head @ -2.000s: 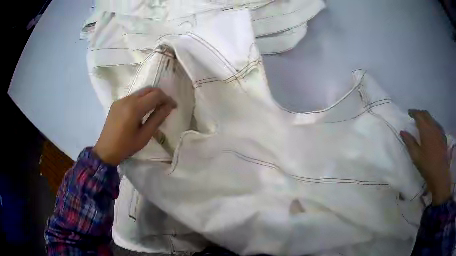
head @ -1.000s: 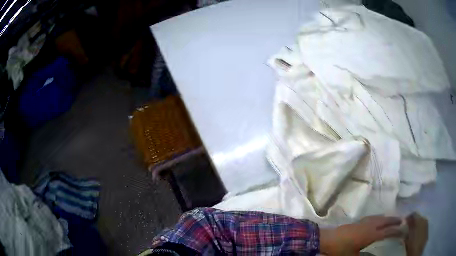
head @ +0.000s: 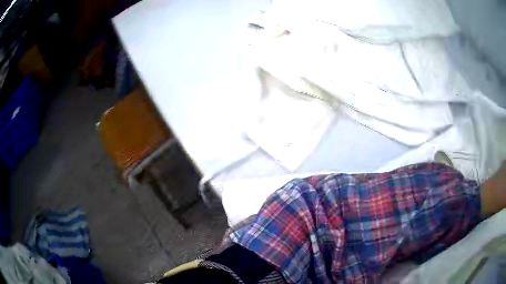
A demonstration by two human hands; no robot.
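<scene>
Off-white garments [head: 388, 69] with thin dark seam lines lie in folds across the upper right of the table, washed out by glare. A pale cloth edge [head: 249, 194] shows beside my left sleeve [head: 355, 213], a plaid sleeve stretched across the bottom to the right. Only bare skin at the wrist shows at the right edge; my left hand itself is cut off by the picture's edge. More off-white cloth [head: 463, 252] lies below the wrist at the lower right. My right hand is out of the picture.
The white table [head: 183, 72] has its left edge running diagonally. Beside it stands a brown stool [head: 133, 130] on the grey floor. A blue-white striped cloth [head: 61, 233], white garments [head: 30, 266] and a blue bin [head: 22, 125] are at the far left.
The view has swung to the left and then shifted, with the stool now further left. The left sleeve reaches further right, and the hands seen earlier have left the picture. The garments lie in changed folds.
</scene>
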